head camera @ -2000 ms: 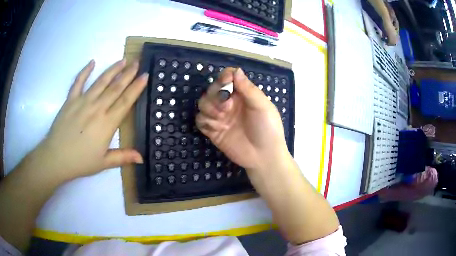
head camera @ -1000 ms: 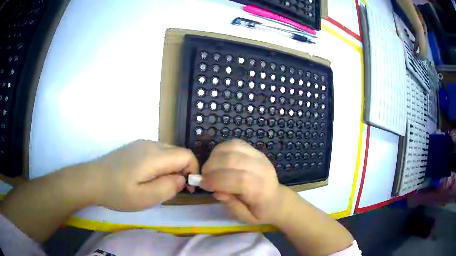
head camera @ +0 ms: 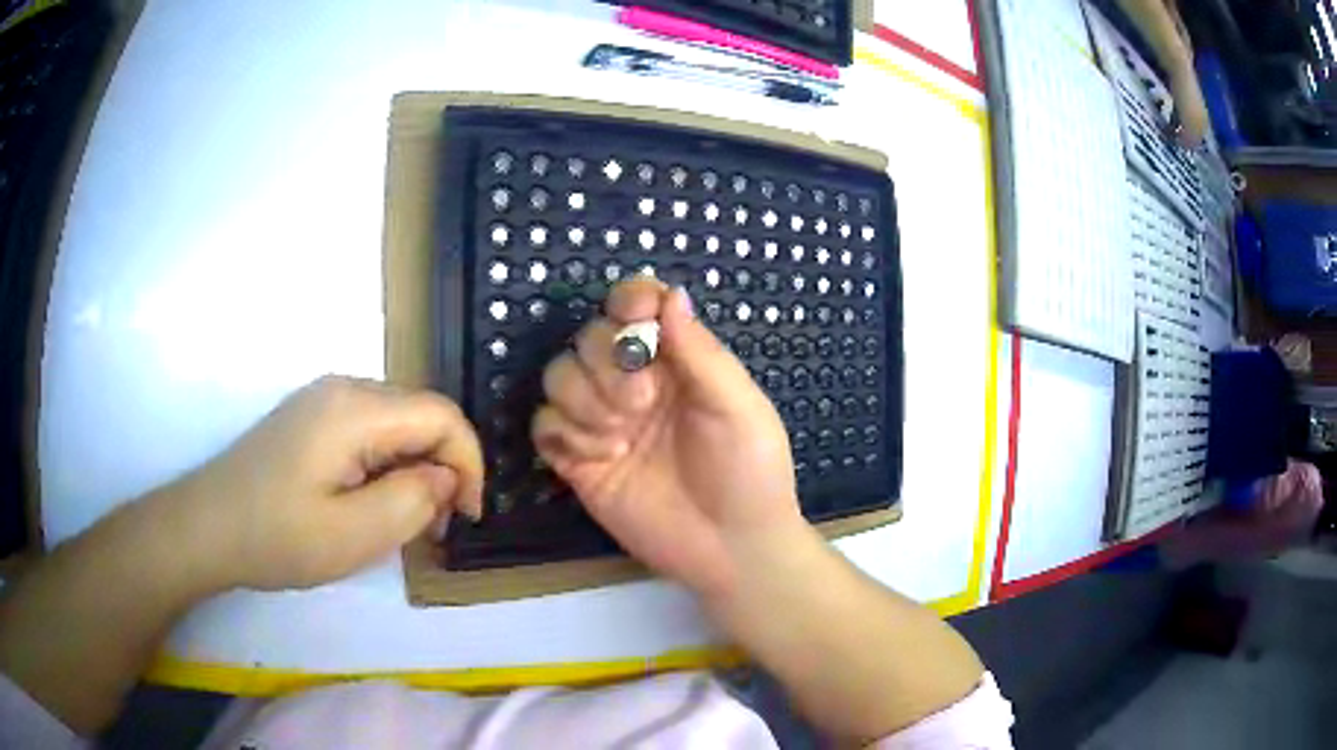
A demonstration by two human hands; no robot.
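A black blister tray [head camera: 675, 139] lies on a brown cardboard sheet [head camera: 415, 220] in front of me. Its round pockets hold many small cylindrical parts with dark or bright silver-white tops. My right hand [head camera: 682, 440] is over the middle of the tray, palm up, and pinches one cylindrical part [head camera: 635, 347] between thumb and fingers; its dark end faces me and its side is pale. My left hand [head camera: 345, 476] rests at the tray's lower left edge with its fingers curled. No part shows in it, and its fingertips are partly hidden.
A pink pen [head camera: 719, 40] and a clear ballpoint pen [head camera: 704, 71] lie beyond the tray. A second black tray [head camera: 833, 32] is behind them. White pocket trays [head camera: 1063, 191] stand at the right, past yellow and red tape. Another person's arm [head camera: 1169, 66] shows at top right.
My hands were together at the tray's near edge around a pale part. They are now apart, and my right hand has moved up over the tray with a part. The view has shifted.
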